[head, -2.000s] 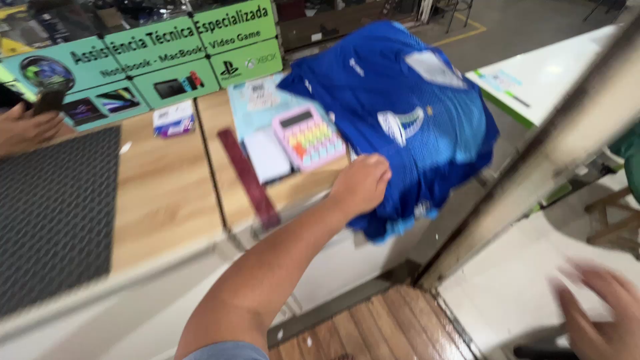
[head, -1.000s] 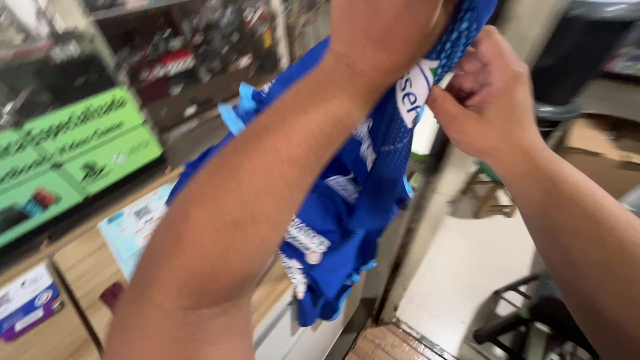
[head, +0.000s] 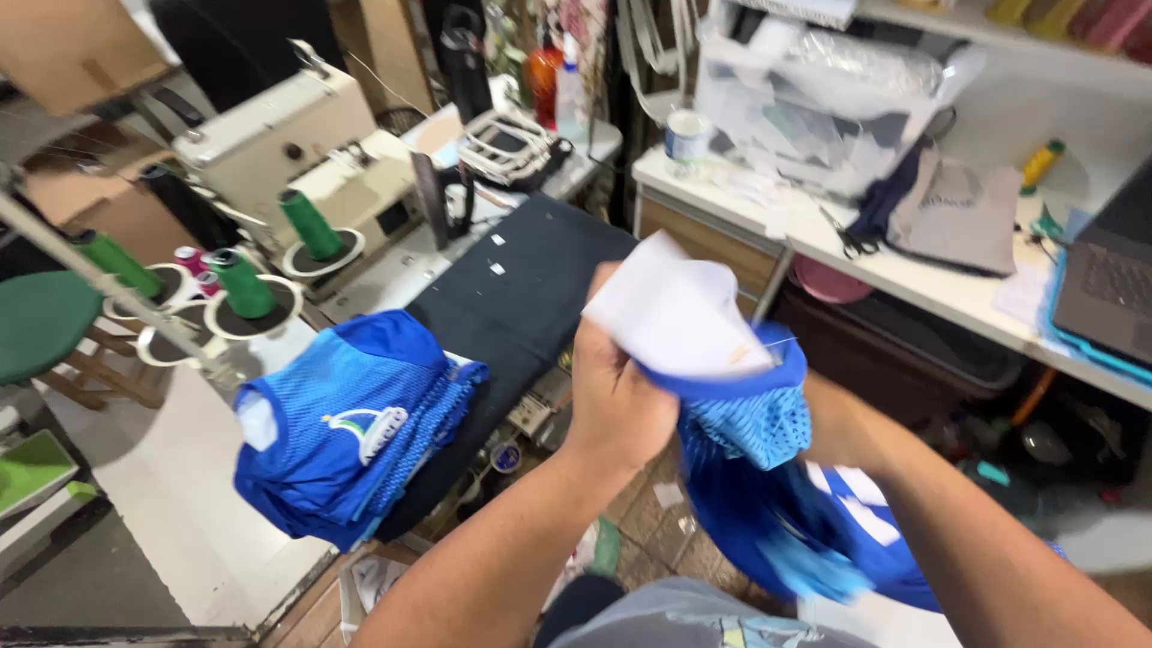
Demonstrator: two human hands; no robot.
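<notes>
A blue jersey [head: 747, 486] hangs from my hands over the floor, with a white sheet [head: 675, 310] at its collar. My left hand [head: 616, 387] grips the sheet and the collar edge. My right hand [head: 823, 414] is behind the mesh fabric, its fingers largely hidden, so its grip cannot be made out. To the left, a stack of folded blue jerseys [head: 351, 423] lies at the edge of a dark cloth-covered surface [head: 540, 261]. More blue fabric with white patches [head: 864, 522] is below my right forearm.
A sewing machine [head: 279, 135] and green thread cones [head: 310, 225] stand at the left. Beyond my hands, a white desk [head: 954, 297] holds scissors [head: 849, 236], a plastic bin [head: 801, 108] and a laptop [head: 1111, 288]. A green stool [head: 45, 324] is at far left.
The view has swung from the shop counter to the sewing area. The held jersey hangs lower, and a white sheet now shows at its collar.
</notes>
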